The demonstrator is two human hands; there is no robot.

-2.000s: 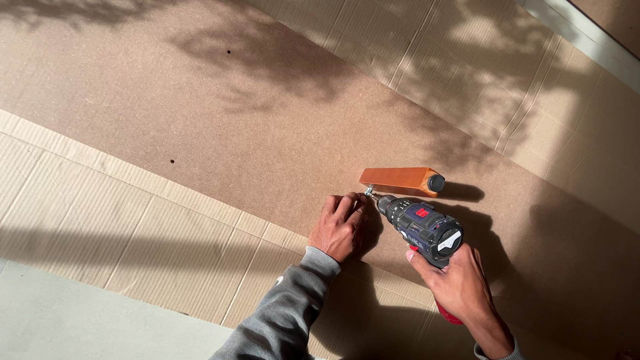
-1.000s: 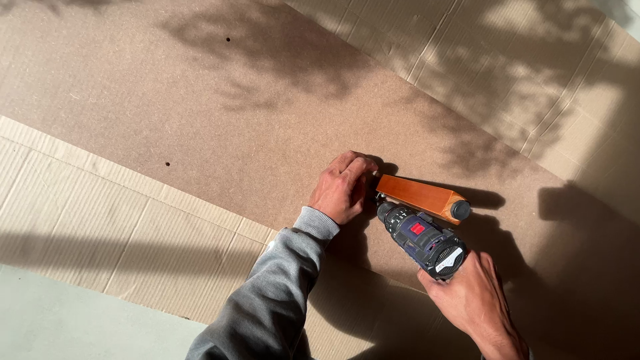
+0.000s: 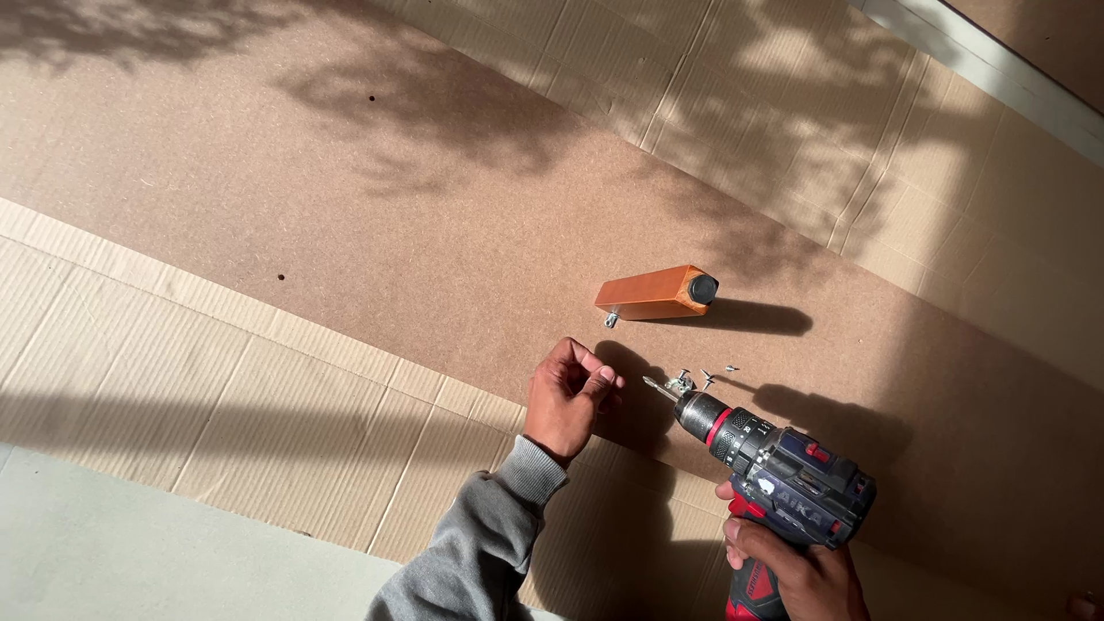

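My right hand (image 3: pixel 789 556) grips a cordless drill (image 3: pixel 776 466) with a red trigger and a driver bit (image 3: pixel 660 388) in its chuck. An orange-stained wooden leg (image 3: pixel 647 295) with a black foot cap (image 3: pixel 702 289) stands on the brown fibreboard panel (image 3: pixel 414 224). A small metal bracket (image 3: pixel 611 320) is at its base. My left hand (image 3: pixel 573 392) hovers below the bracket, thumb and fingertips together; whether something small is between them cannot be seen. Several loose screws (image 3: pixel 707 379) and a metal piece (image 3: pixel 681 384) lie beside the drill's bit.
Corrugated cardboard (image 3: pixel 302 405) lies along both long sides of the panel. Two dark holes, one upper (image 3: pixel 372 98) and one lower (image 3: pixel 281 277), show at the left of the panel. A pale strip (image 3: pixel 992 69) crosses the top right corner. Pale floor (image 3: pixel 129 535) shows at lower left.
Both hands have drawn away from the base of the leg. The drill's bit has come away from the bracket, and the loose screws are now in sight.
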